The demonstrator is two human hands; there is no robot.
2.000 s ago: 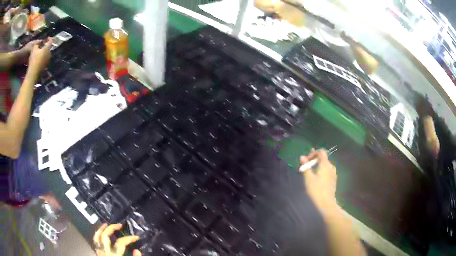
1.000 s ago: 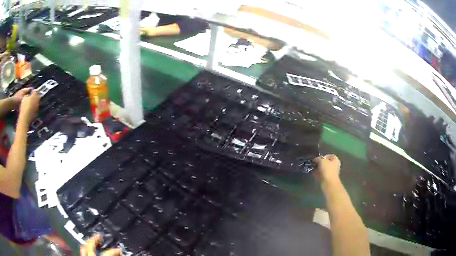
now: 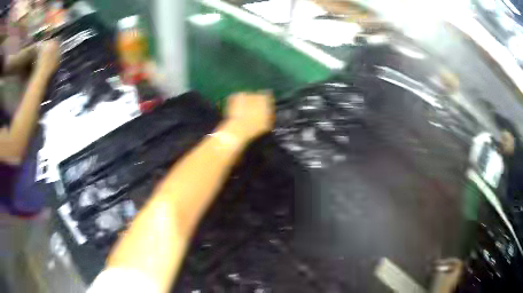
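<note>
The frame is blurred. A large shiny black pocketed tray (image 3: 309, 126) spreads across the bench in front of me, its far right part looking bent or raised. My left arm reaches in from the lower left across it, and my left hand (image 3: 249, 111) is closed at the tray's far edge, seemingly gripping it. My right hand (image 3: 447, 273) is small, blurred and partly cut off at the bottom right; its fingers and anything in them cannot be made out.
A bottle with orange drink (image 3: 132, 48) stands by a pale post (image 3: 171, 48). White cut-out sheets (image 3: 89, 126) lie at left beside another person's arm (image 3: 30, 103). A green strip (image 3: 229, 51) runs behind. A pale strip (image 3: 399, 276) shows at lower right.
My left hand has moved from the lower left to the tray's far edge. My right hand has left the tray's right corner and moved down and right. The black tray has shifted.
</note>
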